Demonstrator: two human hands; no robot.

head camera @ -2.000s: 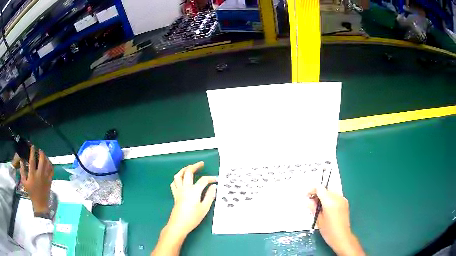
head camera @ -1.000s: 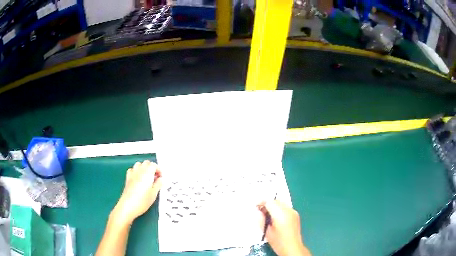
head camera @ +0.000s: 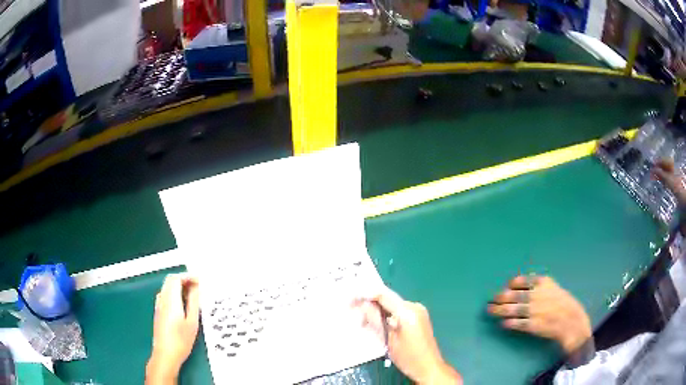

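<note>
A creased white paper sheet (head camera: 271, 214) lies on the green bench, its upper half blank. Rows of small dark pieces (head camera: 239, 327) sit on its lower half. My left hand (head camera: 174, 323) is at the sheet's left edge, thumb side against it; whether it grips the sheet I cannot tell. My right hand (head camera: 410, 334) is over the sheet's lower right edge, fingers closed around the dark tweezers (head camera: 391, 322), which are mostly hidden by the hand. A shiny clear plastic piece (head camera: 342, 377) shows below the sheet, cut off by the frame.
A blue bin (head camera: 45, 289) and a clear bag of small parts (head camera: 62, 340) stand left. Another person's hand (head camera: 545, 310) is over the bench at right; one more touches a clear blister tray (head camera: 639, 165). A yellow post (head camera: 314, 83) rises behind the sheet; dark parts lie on the belt (head camera: 481, 113).
The view has turned right and tilted. Another person's hand has come in at right. My left fingers point more upward along the sheet's edge; my right hand is nearer the sheet's right edge.
</note>
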